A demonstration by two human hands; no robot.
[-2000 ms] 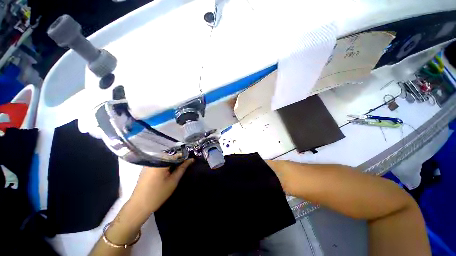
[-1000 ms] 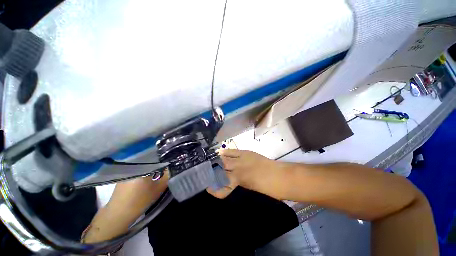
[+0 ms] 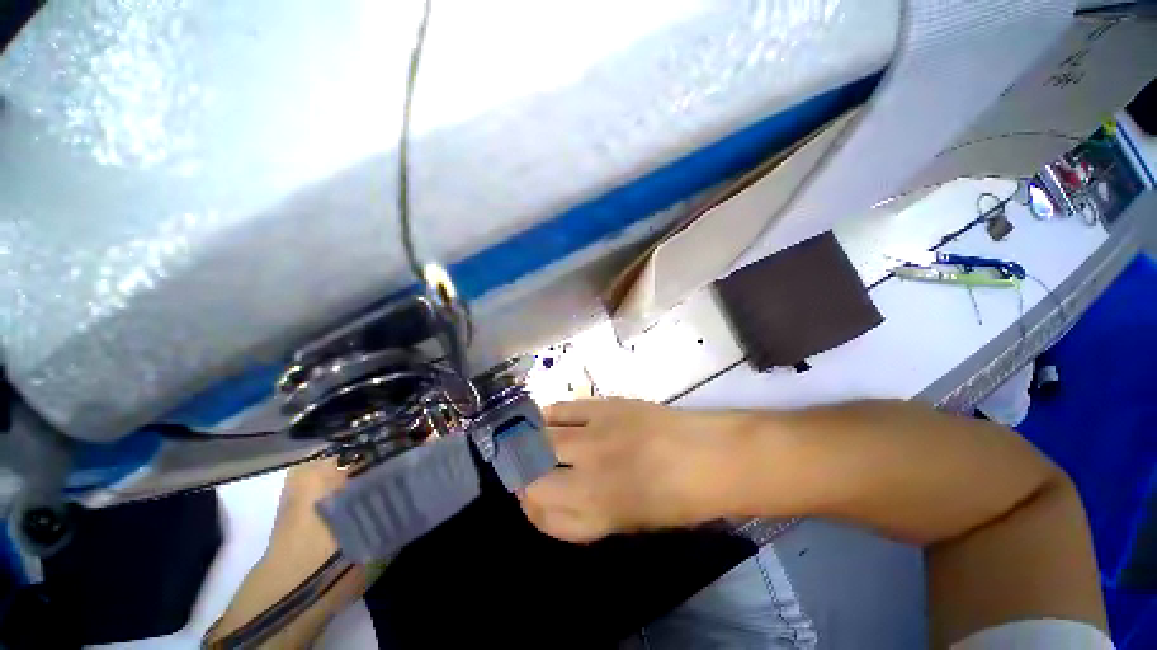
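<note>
The white sewing machine head (image 3: 533, 140) with a blue stripe fills the upper left, very close. Its tension dial with a ribbed grey knob (image 3: 400, 498) hides part of the work. A black fabric panel (image 3: 546, 578) lies below the presser foot guard (image 3: 518, 442). My right hand (image 3: 622, 467) is at the panel's upper edge, just right of the guard, with fingers bent onto the fabric. My left hand (image 3: 302, 508) is left of the dial, its fingers hidden behind the machine parts.
Black panels (image 3: 133, 559) lie at lower left. A dark brown flat piece (image 3: 799, 301) lies right of the needle area, with thread snips (image 3: 954, 271) beyond it. Beige card (image 3: 723, 229) and a white ribbed band (image 3: 875, 140) hang on the head. Small metal tools (image 3: 1066, 188) sit far right.
The view has moved much closer to the machine head. My right hand has come from behind the panel to its upper edge beside the guard. My left hand has become partly hidden.
</note>
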